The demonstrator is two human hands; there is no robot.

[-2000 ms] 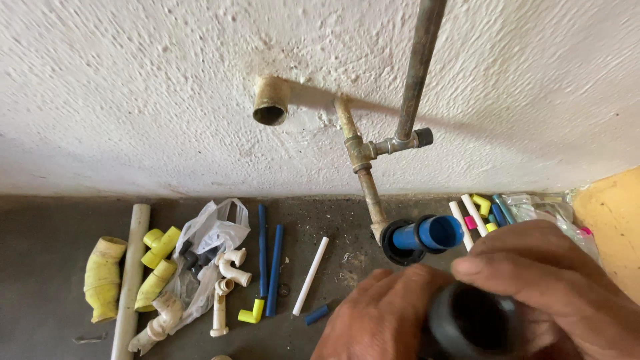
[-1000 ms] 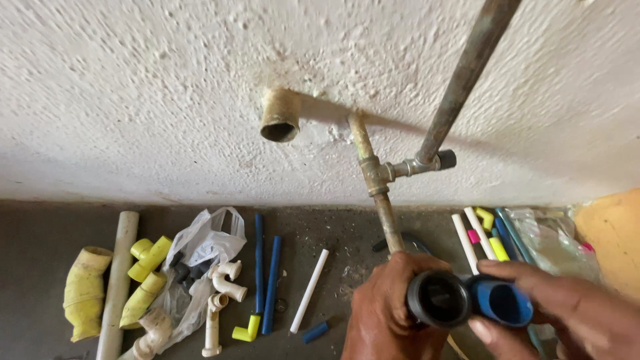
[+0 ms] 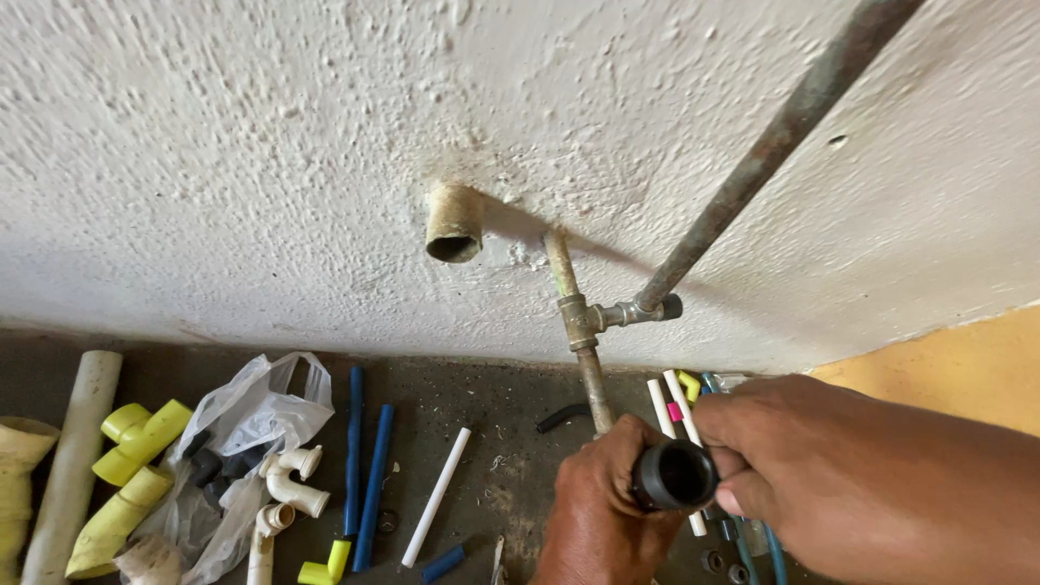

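Note:
My left hand (image 3: 605, 508) is closed around a black plastic pipe fitting (image 3: 676, 475), whose round open mouth faces the camera. It sits at the lower end of a corroded metal pipe (image 3: 594, 386), and the hand hides how the two meet. My right hand (image 3: 780, 463) is at the fitting's right side, fingers curled, thumb tip close to its rim; whether it grips anything is hidden. Above, a metal tee (image 3: 578, 322) joins this pipe to a valve-like side fitting and a long slanting metal pipe (image 3: 772, 154).
An open pipe stub (image 3: 455, 223) juts from the rough white wall. On the dark floor lie a white pipe (image 3: 73, 463), yellow fittings (image 3: 142, 439), a plastic bag (image 3: 260, 406) with black elbows, cream fittings (image 3: 296, 483), blue pipes (image 3: 374, 487) and white tubes (image 3: 437, 496).
The blue fitting seen beside the black one a second ago no longer shows. The right hand has moved to the black fitting's right side. The view has shifted.

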